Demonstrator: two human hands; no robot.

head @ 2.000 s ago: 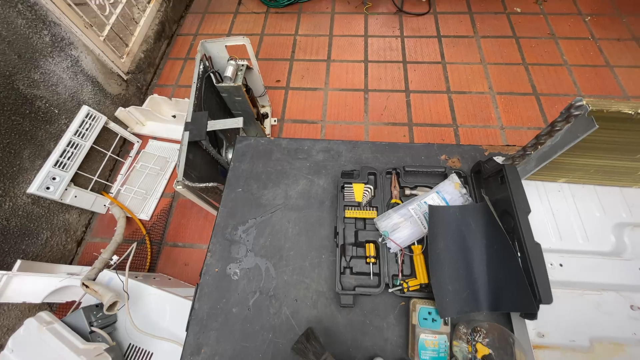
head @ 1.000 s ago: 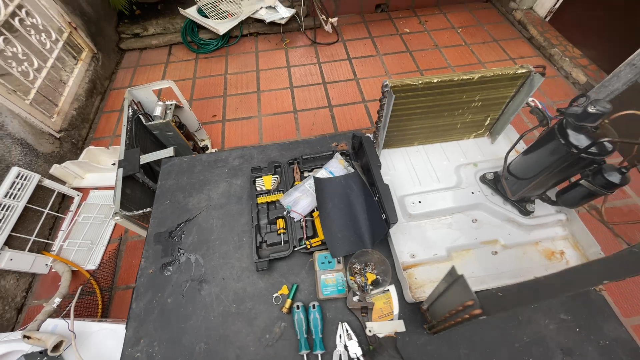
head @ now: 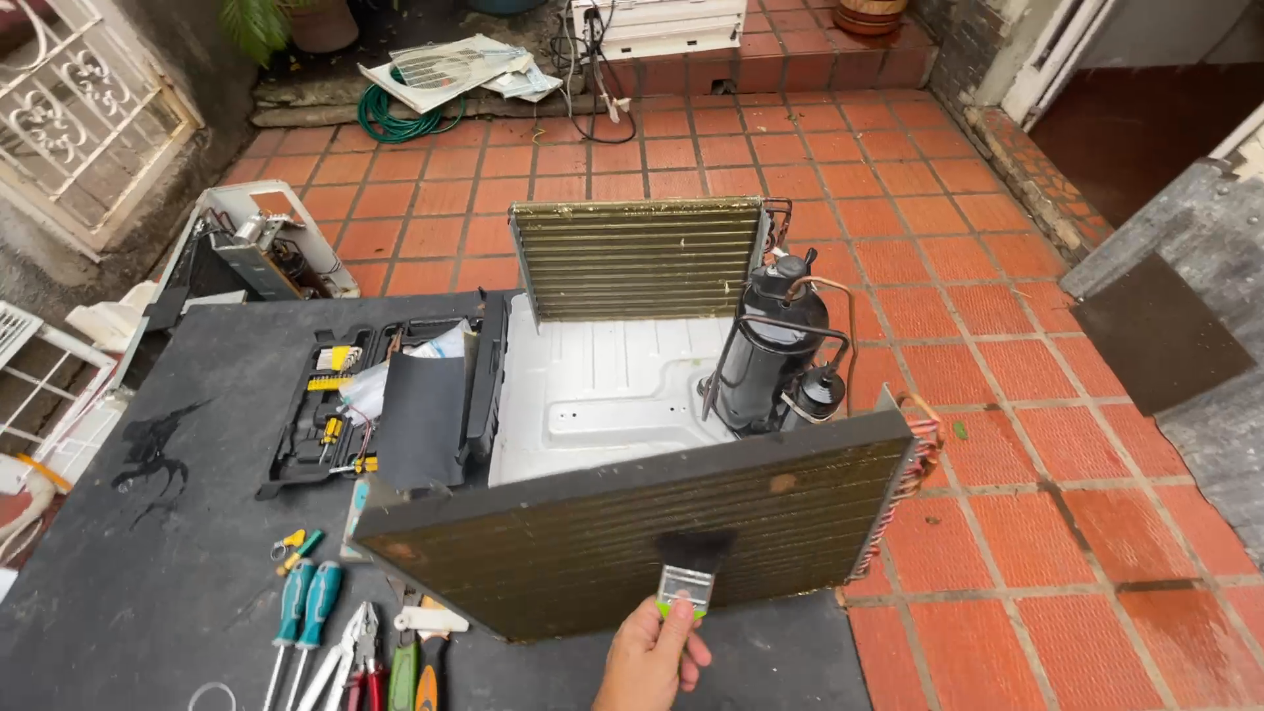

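Note:
My left hand (head: 657, 647) comes in from the bottom edge and grips a paintbrush (head: 688, 583) with a metal ferrule and green handle. Its dark bristles are against the finned face of the near heat-exchanger coil (head: 583, 533), which stands upright at the front of a white metal base pan (head: 612, 395). A second finned coil (head: 642, 262) stands at the pan's far end. Between the coils, at the right, is a black compressor (head: 775, 346) with copper tubing. My right hand is out of view.
The dark tabletop (head: 197, 425) holds an open tool case (head: 326, 405), teal-handled screwdrivers (head: 306, 607), pliers (head: 360, 642) and a key (head: 286, 543). Dismantled appliance parts (head: 267, 242) stand at the left. A green hose (head: 395, 118) lies on the tiles behind.
The view has swung right, bringing the near coil fully in. My left hand with the brush now shows against it; one second ago neither was in view.

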